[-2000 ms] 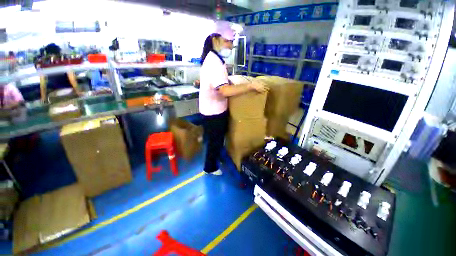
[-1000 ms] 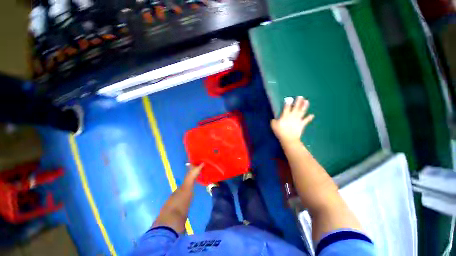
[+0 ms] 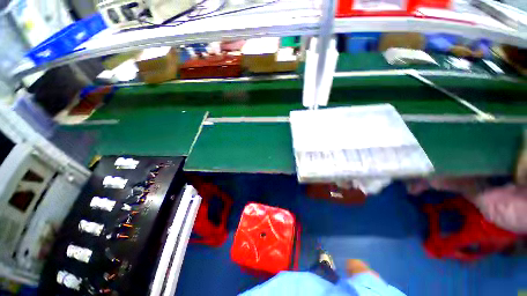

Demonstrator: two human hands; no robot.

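Observation:
A red plastic stool [image 3: 264, 236] stands on the blue floor in front of me. A wide whitish tray or lidded box [image 3: 358, 144] lies on the green bench, its front edge slightly over the bench edge. A small blurred patch of skin, seemingly part of my right hand or forearm [image 3: 358, 267], shows by my blue sleeve at the bottom; its fingers cannot be made out. My left hand is not in view.
The black fixture top [image 3: 138, 214] with white blocks is at left, beside a white cabinet [image 3: 29, 191]. Other red stools [image 3: 212, 214] stand under the bench and at right [image 3: 462, 231]. Cartons [image 3: 157, 65] lie beyond the dark green conveyor [image 3: 242, 95]. A person's pink clothing [image 3: 505, 208] shows at far right.
The view has swung from the floor and fixture towards the bench. My left hand has left the picture from near the stool, and my right hand is off the green bench surface.

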